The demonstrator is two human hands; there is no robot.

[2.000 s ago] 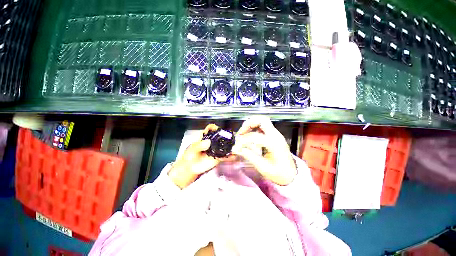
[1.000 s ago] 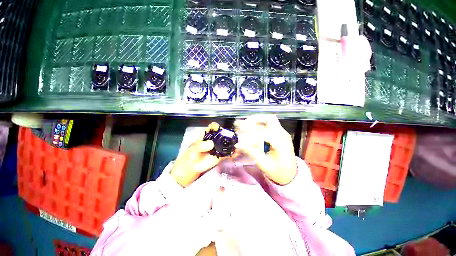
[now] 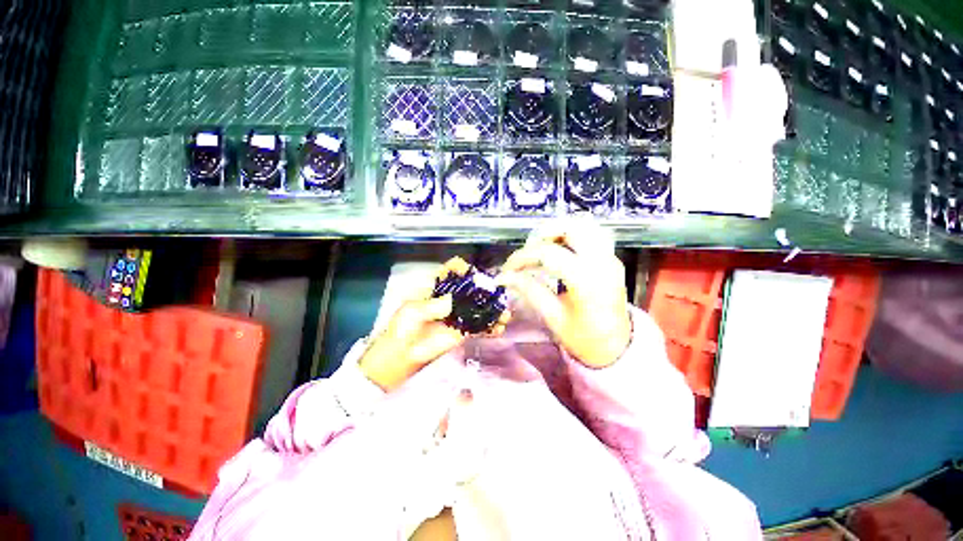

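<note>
A black round lens assembly [image 3: 474,302] with a ribbed edge and a small white label is held in front of my chest, just below the bench edge. My left hand [image 3: 410,336] grips it from the left side with thumb and fingers. My right hand [image 3: 576,296] is at its right side, fingers bent, fingertips at or very near the label; overexposure hides whether they touch or hold anything. The middle clear blister tray [image 3: 442,125] holds rows of black lens assemblies, with two crosshatched empty pockets at its left. The left blister tray [image 3: 224,101] has three lens assemblies in its front row.
A white strip [image 3: 724,159] with a pink and dark marker lies right of the middle tray. More filled trays [image 3: 834,174] stand at far right and a dark stack at far left. Red trays [image 3: 148,370] and a clipboard sheet [image 3: 771,349] are below the bench edge.
My left hand keeps hold of the lens assembly. My right hand's fingers have bent in closer to the label from the blurred pose before. The view has shifted slightly.
</note>
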